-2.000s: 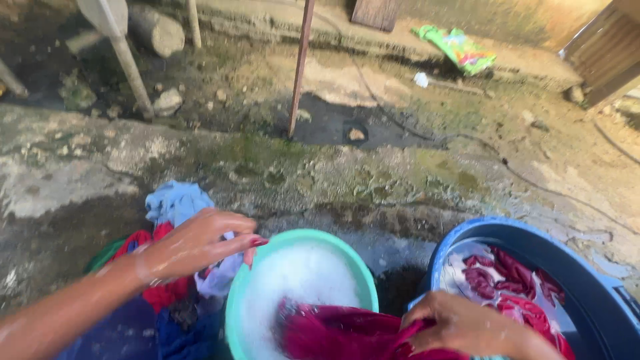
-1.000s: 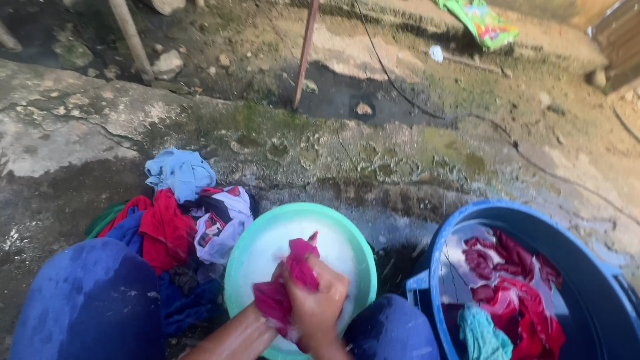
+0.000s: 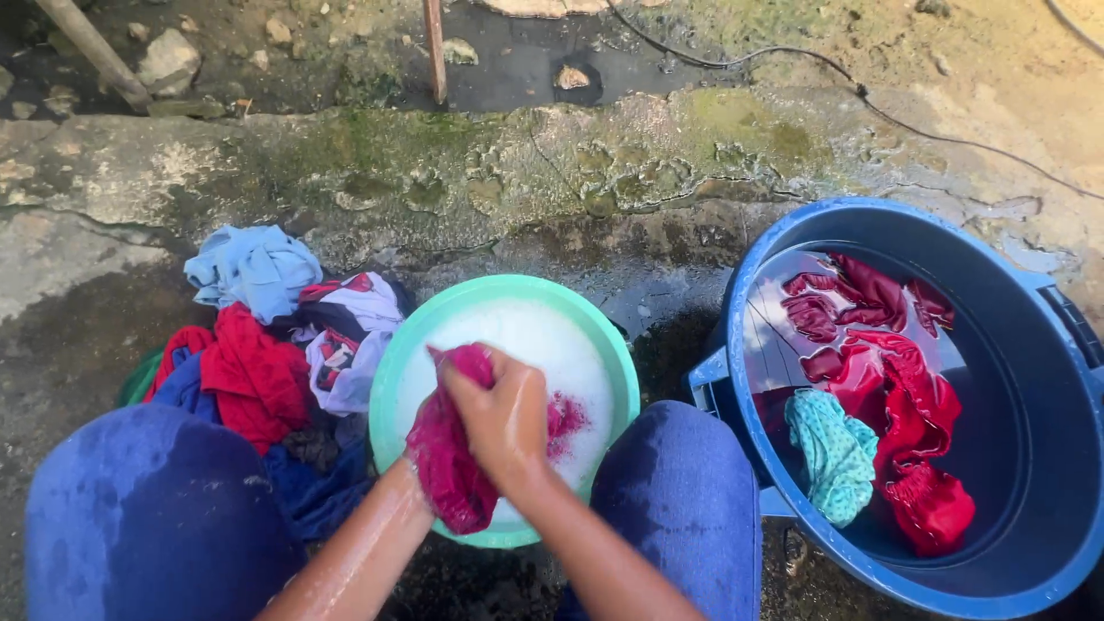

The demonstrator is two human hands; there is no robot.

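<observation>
My right hand (image 3: 503, 414) grips a wet magenta cloth (image 3: 453, 461) over a mint-green plastic basin (image 3: 623, 379). Mostly hidden behind that cloth, my left hand (image 3: 423, 435) holds it from the left side. White suds (image 3: 535, 332) fill the basin, and another bit of magenta cloth (image 3: 565, 418) shows in them at the right. A large blue plastic tub (image 3: 1013, 328) at the right holds water, dark red garments (image 3: 875, 289), a bright red garment (image 3: 918, 405) and a teal dotted cloth (image 3: 832, 453).
A heap of clothes lies left of the basin, with a light blue cloth (image 3: 254, 269), a red cloth (image 3: 254, 375) and a white-lilac garment (image 3: 349, 371). My knees in blue flank the basin. A stone ledge (image 3: 517, 164), a wooden post (image 3: 435, 52) and a black cable (image 3: 906, 121) lie beyond.
My hands were apart two seconds ago, the right one near the tub; both are now together on the magenta cloth over the basin. The teal cloth has come into sight in the tub.
</observation>
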